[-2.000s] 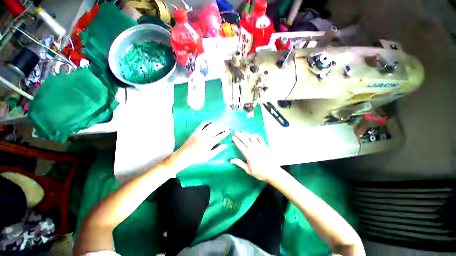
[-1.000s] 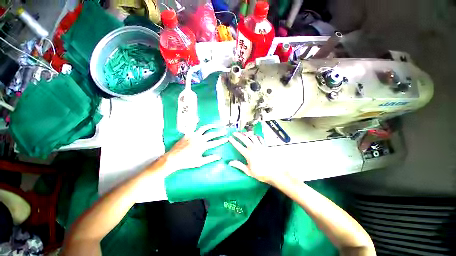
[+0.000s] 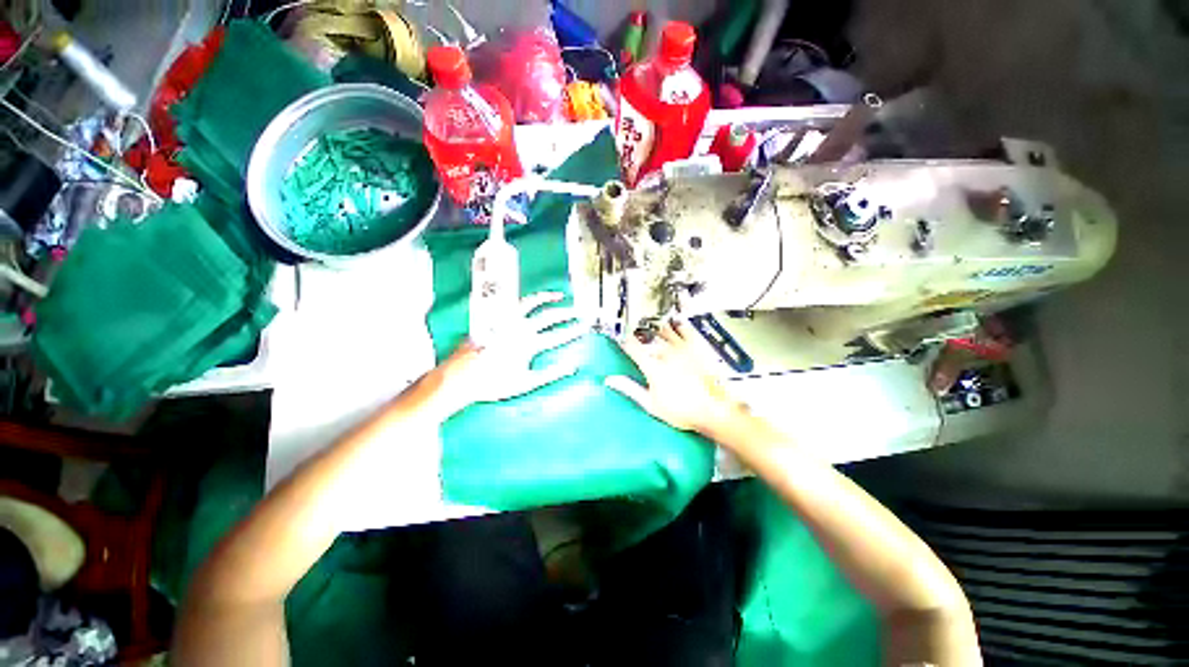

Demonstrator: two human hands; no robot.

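A green fabric panel [image 3: 561, 450] lies over the table's front edge and runs back under the sewing machine head [image 3: 639, 254]. My left hand [image 3: 515, 358] rests flat on it with fingers spread, left of the needle area, partly behind the white lamp [image 3: 494, 280]. My right hand [image 3: 668, 381] presses on the cloth just in front of the machine head, its thumb towards the left hand. The needle tip is too small to make out. Dark snips [image 3: 721, 341] lie on the machine bed right of the needle area.
A metal bowl [image 3: 261, 183] with small green strips stands back left. Stacked green pieces [image 3: 144, 306] lie left of it. Red bottles [image 3: 469, 130] stand behind the white table [image 3: 352, 378]. Green cloth [image 3: 795, 573] hangs beside my legs. A wooden chair [image 3: 98, 456] is at left.
The panel has moved back under the machine head; its hanging end has risen from my lap and now bulges at the table edge. Both hands remain on the cloth, the right nearer the machine head.
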